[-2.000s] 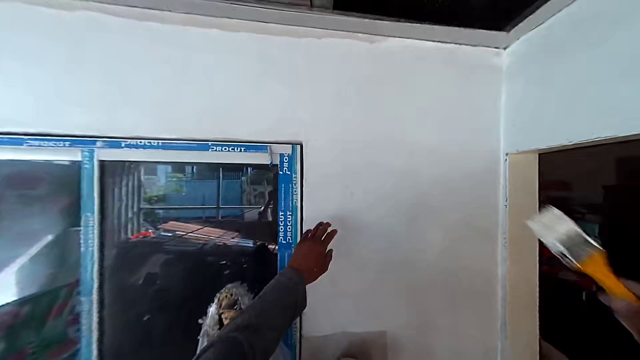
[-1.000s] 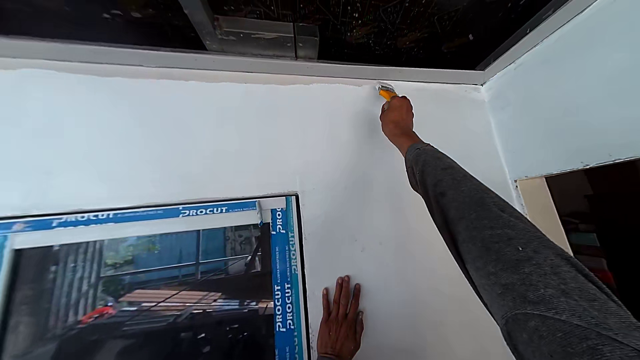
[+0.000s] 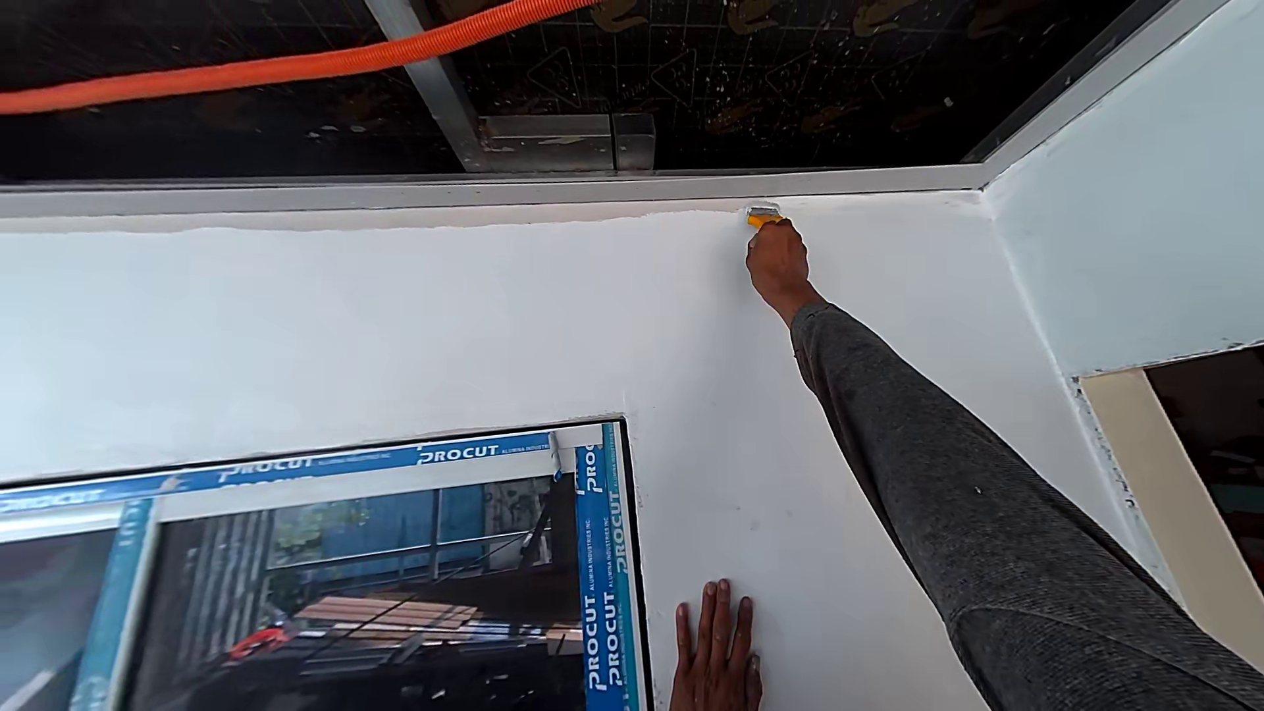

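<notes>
My right hand [image 3: 778,259] is raised high with its fingers closed around the yellow handle of a paintbrush [image 3: 764,214]. The white-coated bristles touch the top of the white wall [image 3: 395,326], just under the grey metal ceiling trim [image 3: 711,185]. Left of the brush, a beige unpainted strip runs beneath that trim above the white paint's wavy edge. My left hand [image 3: 715,652] rests on the wall low down, fingers spread, right of the window frame [image 3: 602,592], which bears blue printed protective film. The lower part of that hand is cut off by the view.
An orange corrugated conduit [image 3: 296,69] hangs across the dark ceiling opening, near metal framing [image 3: 425,79]. The window glass [image 3: 395,592] reflects stacked boards and a fence. At right, a pale wall [image 3: 1165,227] meets this one at a corner, above an opening with a beige jamb [image 3: 1175,494].
My right hand with the brush has gone from the lower right up to the wall's top edge, then a little leftward along it. My left hand has stayed against the wall. The view has tilted upward.
</notes>
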